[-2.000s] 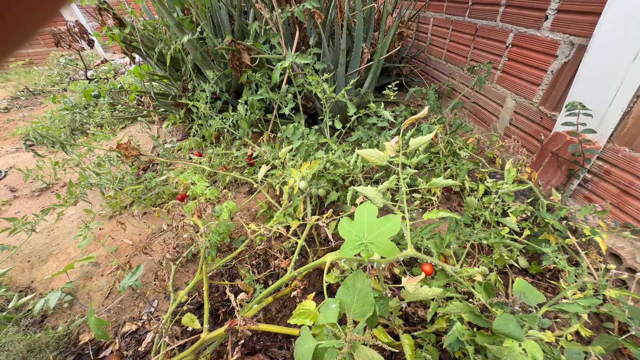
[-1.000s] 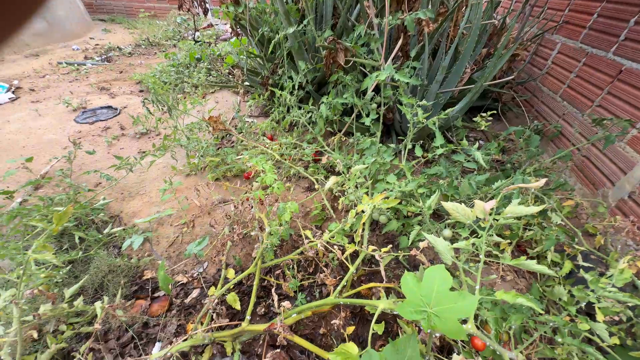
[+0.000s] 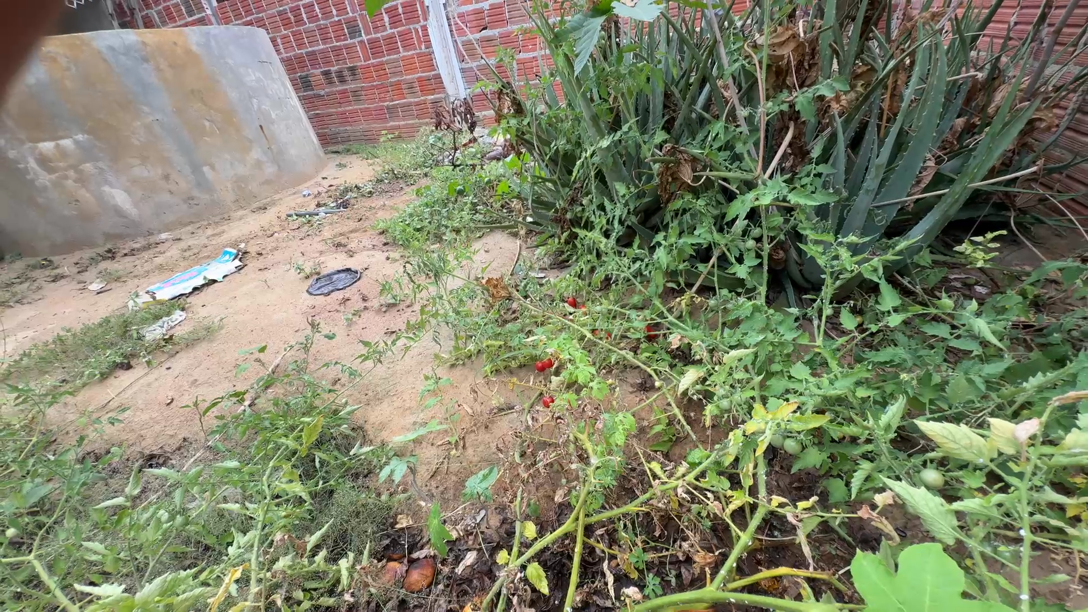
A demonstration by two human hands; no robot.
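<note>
Neither of my hands can be made out; only a dark blurred shape shows at the top left corner, too unclear to name. Small red tomatoes (image 3: 544,365) hang low among the vines near the middle, with more red fruit just behind them. Green tomatoes (image 3: 932,478) show among leaves at the right. Thick green stems (image 3: 731,597) cross the lower edge beside a broad lobed leaf (image 3: 909,582). Brownish rounded objects (image 3: 419,575) lie on dark litter at the bottom. A large clump of spiky aloe-like leaves (image 3: 909,170) stands behind the vines.
A curved, stained concrete wall (image 3: 161,127) stands at the left, with a red hollow-brick wall (image 3: 365,68) behind. On the sandy ground lie a flat black piece of plastic (image 3: 333,281) and a torn blue-and-white wrapper (image 3: 194,276). Weeds (image 3: 280,484) spread over the lower left.
The view has swung left and up, bringing the concrete wall and the litter on the sand into sight. No hand is plainly seen moving, and the plants look undisturbed.
</note>
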